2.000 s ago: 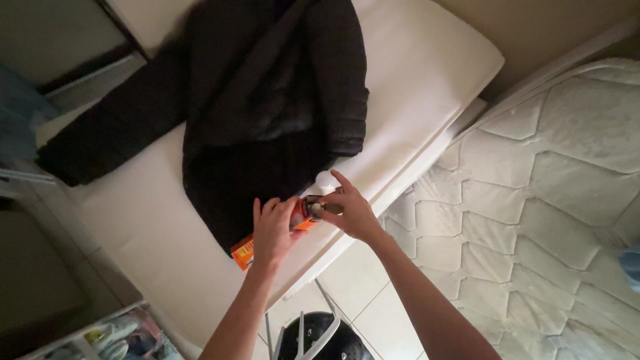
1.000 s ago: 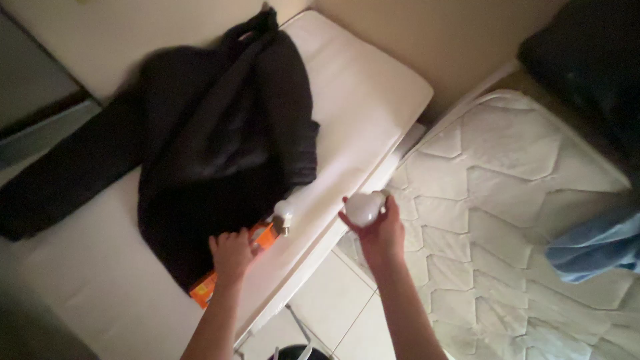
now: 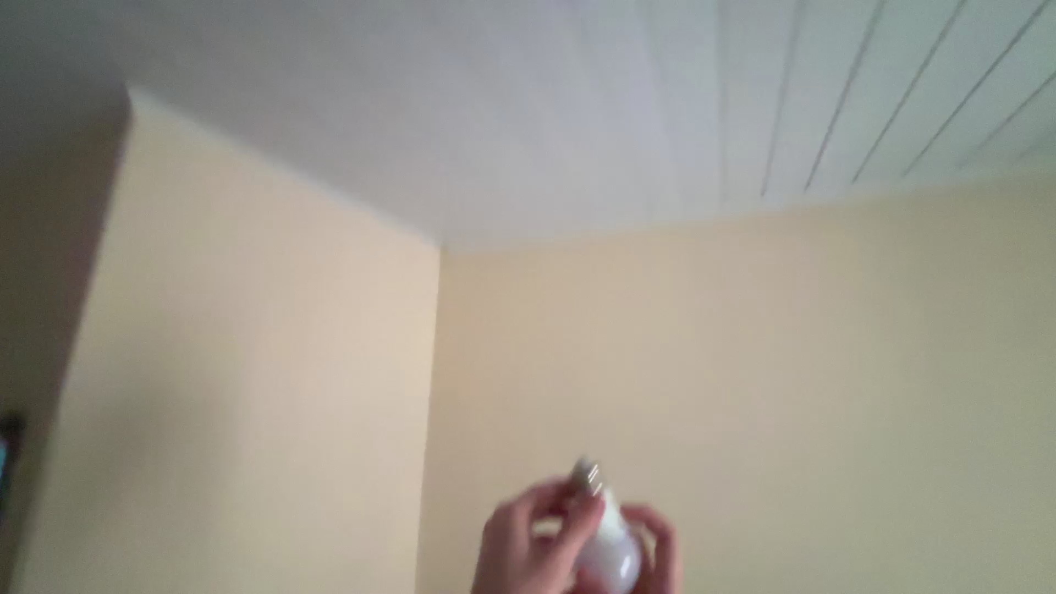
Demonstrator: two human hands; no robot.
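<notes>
A white light bulb [image 3: 610, 554] with a metal screw base is held up at the bottom of the head view, its base pointing up and slightly left. The fingers of my left hand [image 3: 536, 536] pinch it near the base and neck. Around the right side of the round white globe curl the fingers of my right hand [image 3: 660, 544], partly hidden behind the bulb. The picture is somewhat blurred.
Cream walls [image 3: 726, 371] meet in a corner behind the hands. Above them spreads a pale ceiling [image 3: 825, 99] with panel lines. A dark object [image 3: 11, 437] shows at the far left edge.
The view has swung up from the bed to the ceiling. My left hand, earlier at the orange box beside the black jacket, is now on the bulb together with my right hand.
</notes>
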